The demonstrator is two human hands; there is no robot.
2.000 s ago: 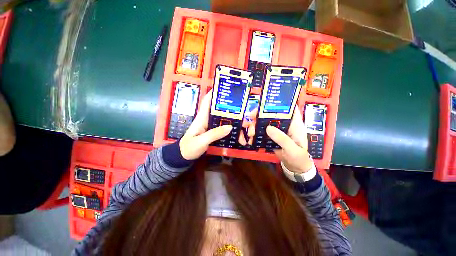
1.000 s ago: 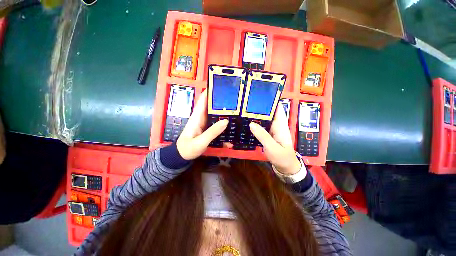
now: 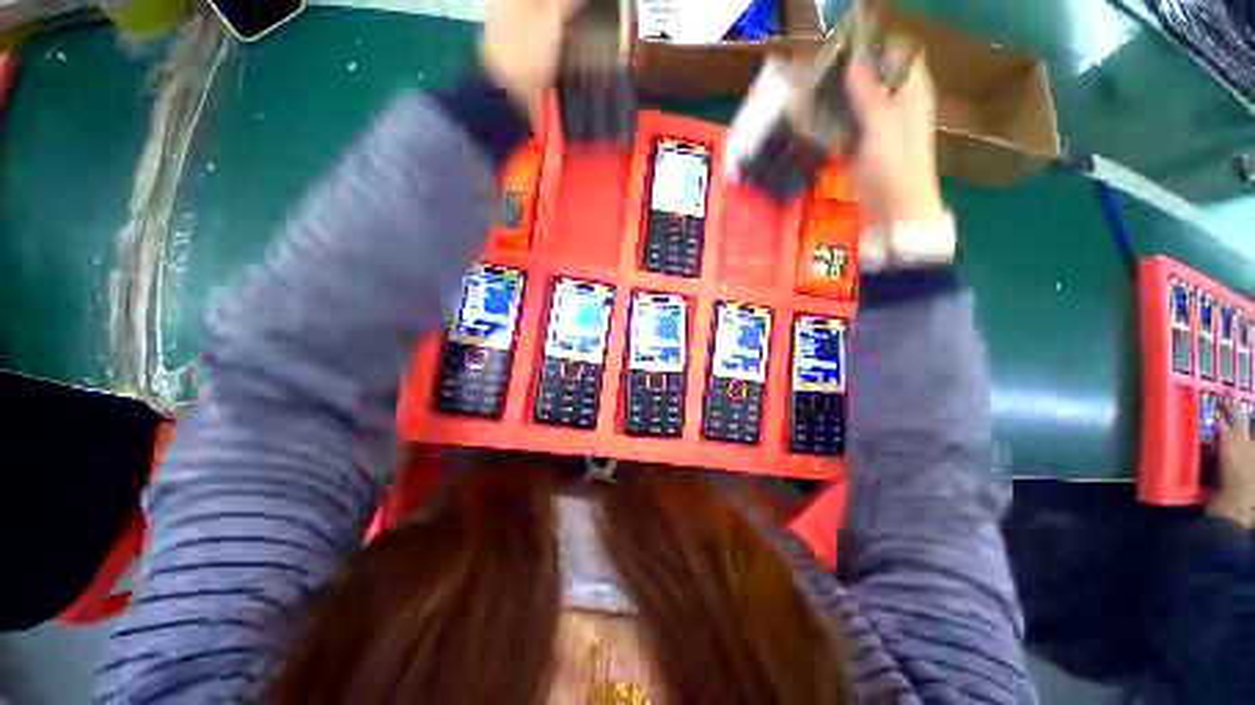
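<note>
My left hand [image 3: 527, 53] is raised at the far left of the red phone tray [image 3: 592, 207], blurred, holding a dark keypad phone [image 3: 597, 80]. My right hand [image 3: 892, 138] is raised at the far right, also blurred, holding another keypad phone [image 3: 779, 135] tilted. In the tray, several phones with lit screens [image 3: 657, 361] fill the near row. One lit phone [image 3: 676, 207] stands in the middle far slot. Orange-backed phones [image 3: 830, 248] lie in the outer far slots, partly hidden by my arms. The slots on either side of the middle one are empty.
Open brown cardboard boxes [image 3: 984, 103] stand beyond the tray, one with white and blue contents. A dark-screened smartphone [image 3: 258, 11] lies at the far left edge. Clear tape [image 3: 154, 207] crosses the green bench. At right, a person's hand [image 3: 1235, 461] touches another phone tray [image 3: 1160, 372].
Both hands have moved from the tray's middle to its far side, apart, each with its phone. The near-row phones now show fully. Another person's hand has appeared at the right tray.
</note>
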